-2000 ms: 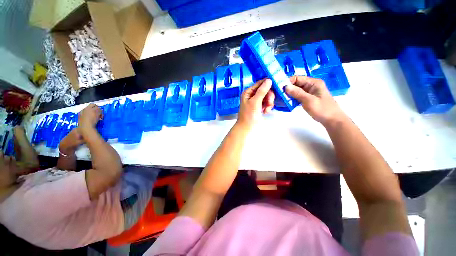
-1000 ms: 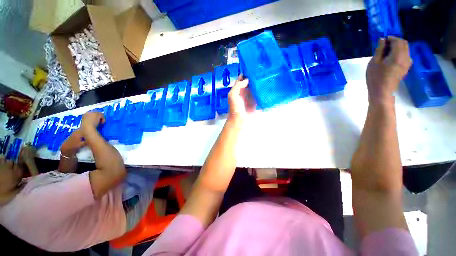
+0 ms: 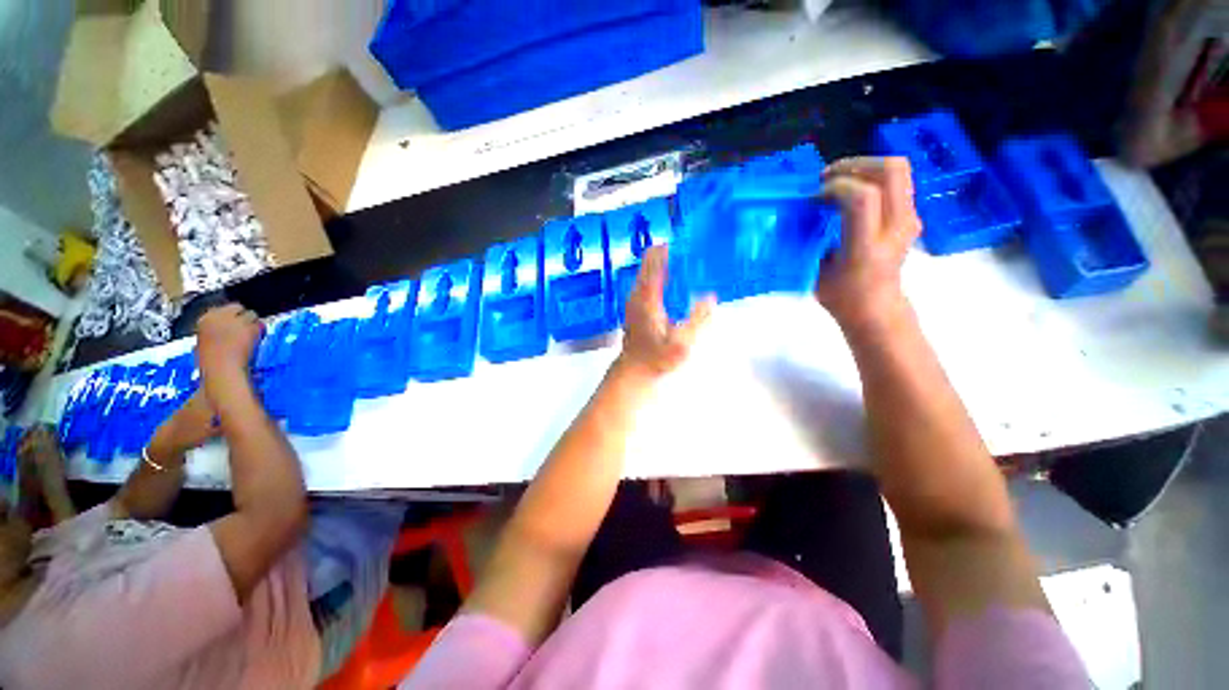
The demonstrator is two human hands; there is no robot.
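Blurred blue blister tray [image 3: 758,232] is held up over the row, squarish cavity showing. My right hand [image 3: 869,232] grips its right edge. My left hand [image 3: 658,317] is beside its lower left, fingers apart; no clear contact shows. A row of laid-out trays [image 3: 512,307] runs left along the white bench, cavities up. Two more blue trays stand to the right, one [image 3: 948,182] nearer my right hand and one [image 3: 1072,216] further right. Whether the held piece is one tray or several nested is too blurred to tell.
A neighbouring worker's hand [image 3: 229,337] is over the row at left. An open carton [image 3: 290,216] of white parts stands far left. A clear plastic pack [image 3: 627,182] lies on the black strip [image 3: 499,182]. A large blue stack [image 3: 553,54] lies behind. An orange-red stool [image 3: 391,647] is below.
My right hand has come back from the upper right to the middle and now holds a blue tray. My left hand has let go of the tray it held. The view has shifted.
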